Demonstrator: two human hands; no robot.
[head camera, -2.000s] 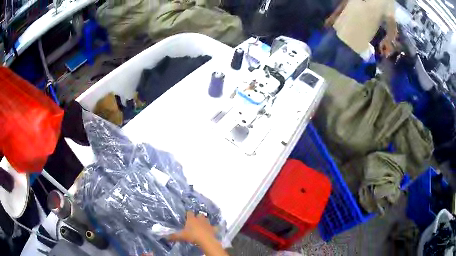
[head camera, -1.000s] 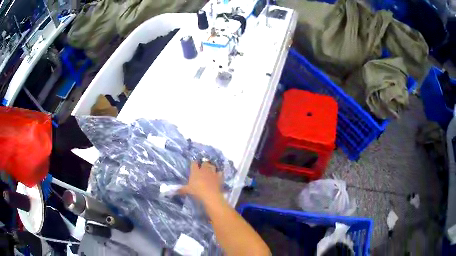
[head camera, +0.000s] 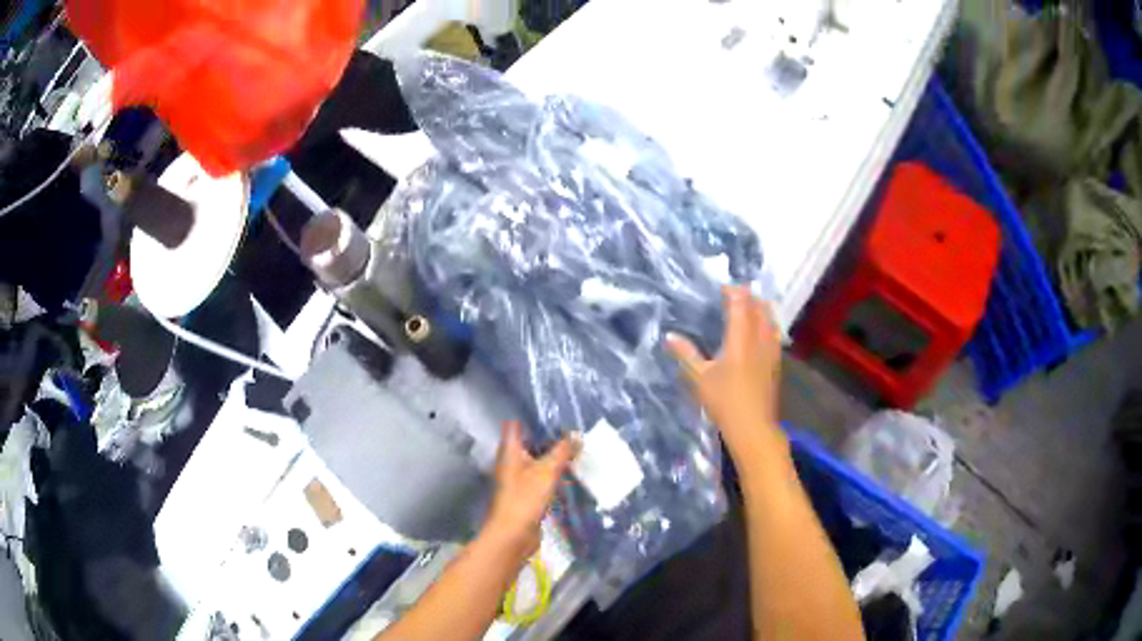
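Clear plastic bags with dark blue-grey contents (head camera: 539, 263) lie in a pile on the white table (head camera: 852, 138), beside the grey end of a sewing machine (head camera: 388, 438). A small white label (head camera: 606, 465) lies on the nearest bag. My left hand (head camera: 529, 482) is at the near left edge of the bags, fingers spread, beside the label. My right hand (head camera: 739, 363) is on the right side of the pile, thumb and fingers apart. Neither hand is closed on a bag; whether the fingertips press the plastic is unclear.
A red-orange plastic bag (head camera: 238, 63) hangs at upper left above a white round stand (head camera: 188, 244). A metal cylinder (head camera: 334, 246) and small cones (head camera: 432, 338) stand by the machine. At right are a red stool (head camera: 920, 251) and blue crates (head camera: 958, 576). A yellow loop handle (head camera: 527, 591) shows below.
The view has swung left and down, so the bags sit nearer the centre. My left hand has come into view. My right hand has moved from on top of the bags to their right edge.
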